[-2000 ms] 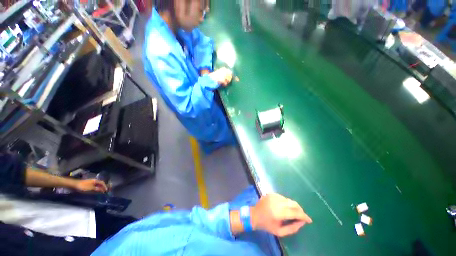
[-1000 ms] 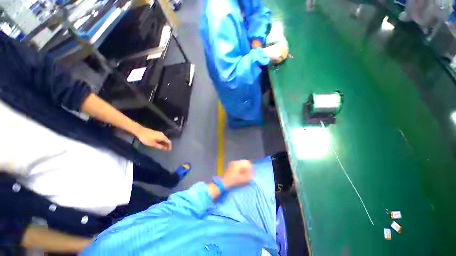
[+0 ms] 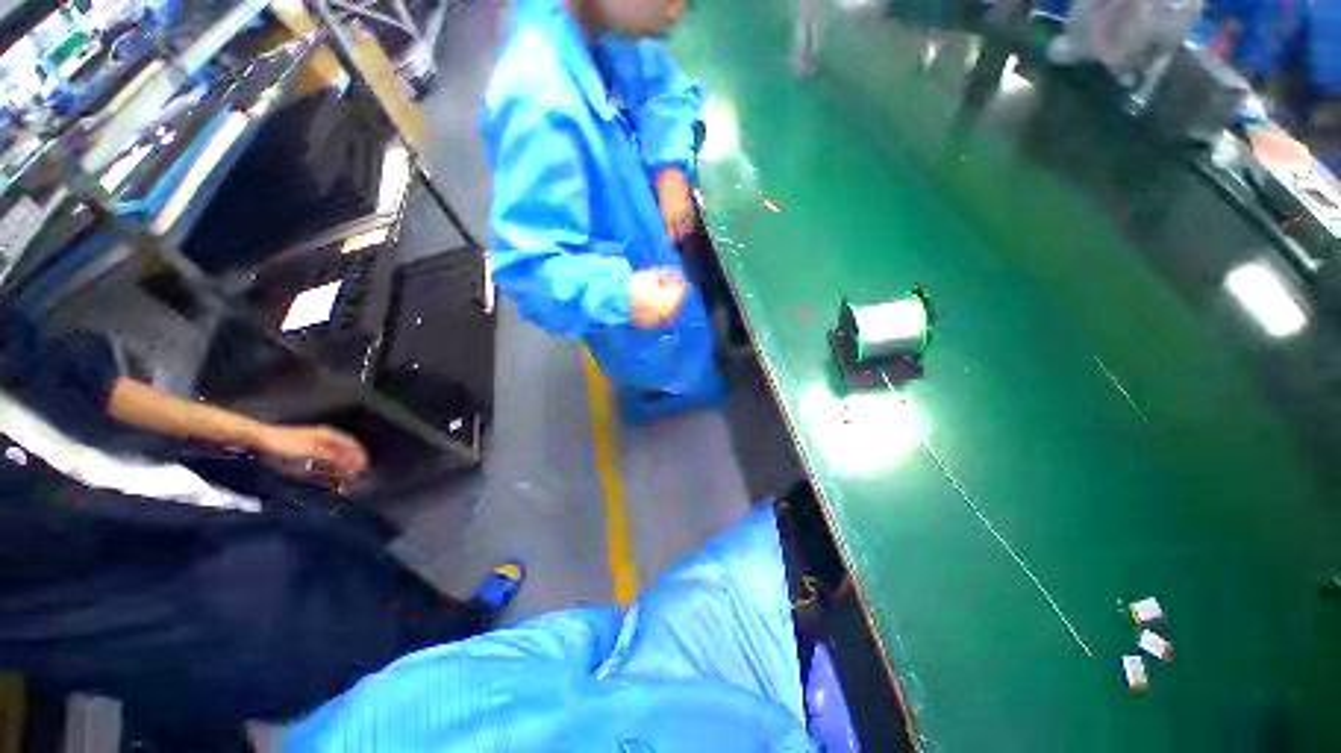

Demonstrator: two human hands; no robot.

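Three small white battery cells (image 3: pixel 1147 644) with yellowish edges lie close together on the green mat at the lower right. A solder spool (image 3: pixel 888 327) with a white reel and green rims sits in a black holder, mid-bench. A thin solder wire (image 3: pixel 1000 533) runs from the spool toward the cells and ends on the mat short of them. Neither of my hands is visible. Only my blue sleeve and smock show at the bottom.
The green bench (image 3: pixel 1030 441) has its edge right of my smock. A person in a blue smock (image 3: pixel 566 191) is at the bench's far left edge. Another person in dark clothes (image 3: pixel 177 574) is at the left, one arm out. A black rack (image 3: pixel 427 353) stands behind.
My left hand, seen over the bench edge and then over my smock, is now out of sight. The blue-smocked person's hand has dropped off the bench. The view has shifted.
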